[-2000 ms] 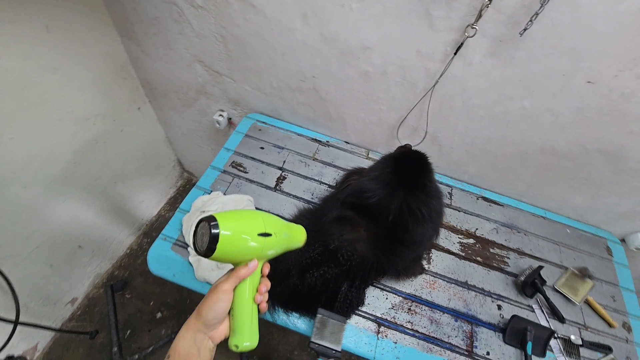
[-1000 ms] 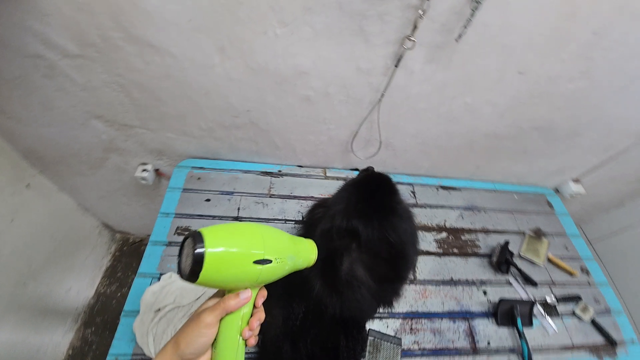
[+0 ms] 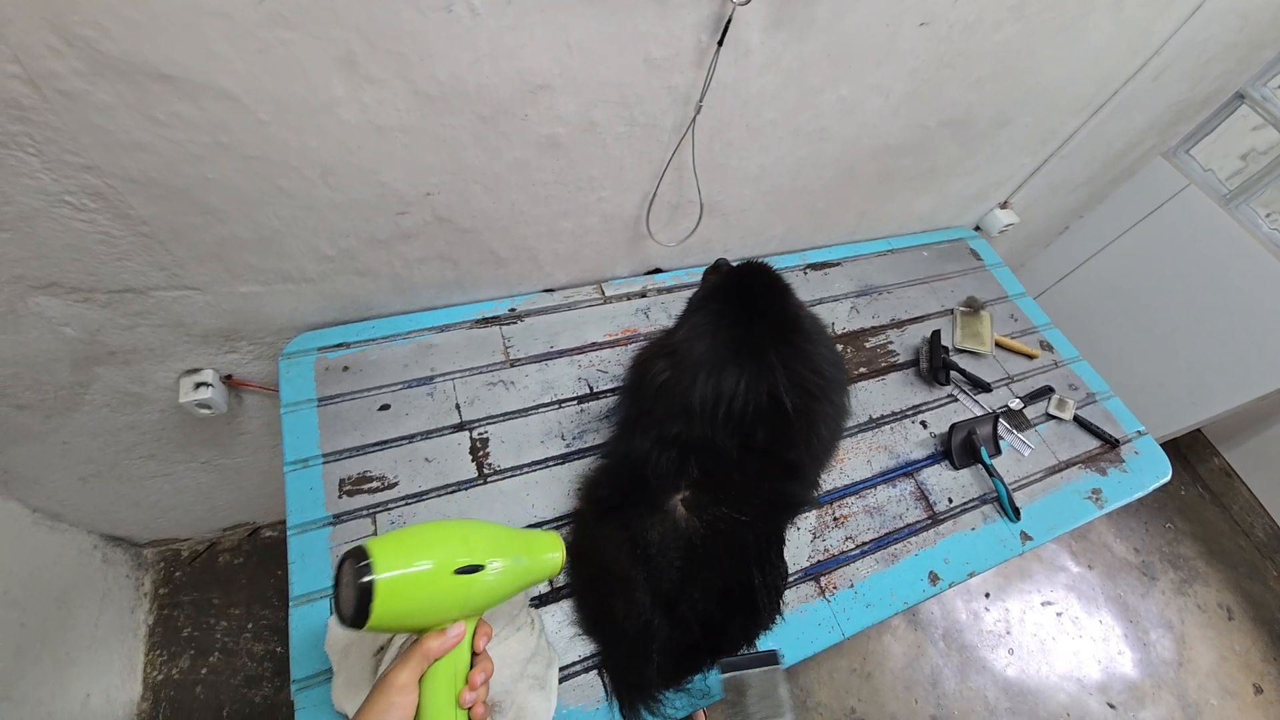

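Note:
My left hand [image 3: 432, 672] grips the handle of a green hair dryer [image 3: 455, 572] at the lower left. Its nozzle points right, close to the lower back of a black long-haired dog [image 3: 722, 450], which sits on the table with its back toward me. By the table's near edge, just below the dog, shows a slicker brush or comb head [image 3: 755, 690], partly cut off by the frame. A small bit of skin shows beside it, perhaps a finger of my right hand [image 3: 699, 714]; its grip is too hidden to tell.
The worn slatted table has a blue rim [image 3: 308, 450]. A pale cloth [image 3: 520, 655] lies behind the dryer. On the right lie a slicker brush with a teal handle [image 3: 975, 443], a wooden-handled one [image 3: 973, 330], a metal comb [image 3: 1015, 438] and other brushes. A wire loop [image 3: 676, 200] hangs by the wall.
The view has swung considerably. The dryer remains in my left hand, pointing at the dog. The dog's head is no longer near the wire loop's lower end in the view.

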